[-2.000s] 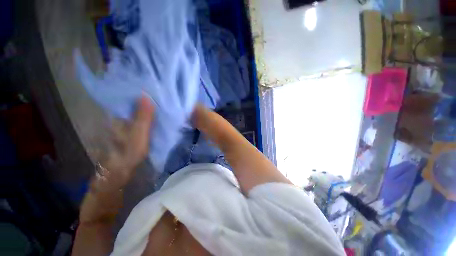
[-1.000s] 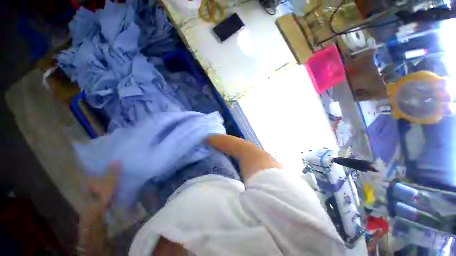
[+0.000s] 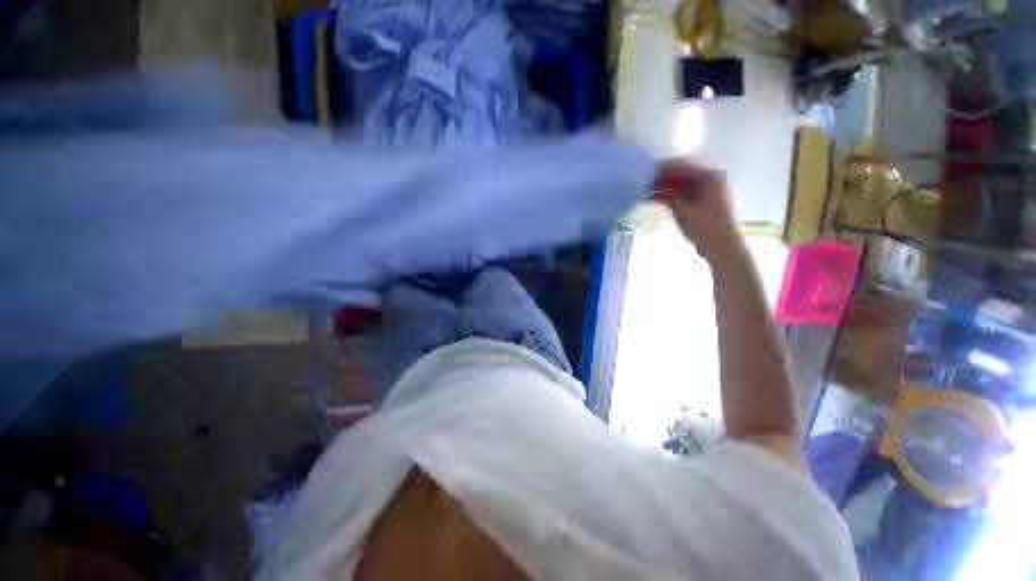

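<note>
A large light-blue garment piece (image 3: pixel 398 210) is stretched across the picture from the left edge to my right hand, blurred by motion. My right hand (image 3: pixel 695 195) grips its narrow end, raised over the edge of the white table (image 3: pixel 665 340). My left hand is not visible; the cloth's far end spreads wide and blurred at the left edge. More crumpled light-blue garments (image 3: pixel 449 85) lie in a pile behind the held cloth, which hides their lower part.
A dark phone (image 3: pixel 712 77) and yellow-handled scissors (image 3: pixel 698 23) lie on the table's far part. A pink basket (image 3: pixel 818 281) and a yellow-ringed fan (image 3: pixel 945 445) are at right. Blue crate edges (image 3: pixel 305 66) flank the pile. The sewing machine is mostly hidden by my sleeve.
The garment has gone from bunched over my lap to stretched wide across the view. My right hand has risen to the table edge, and my left hand has gone out of sight.
</note>
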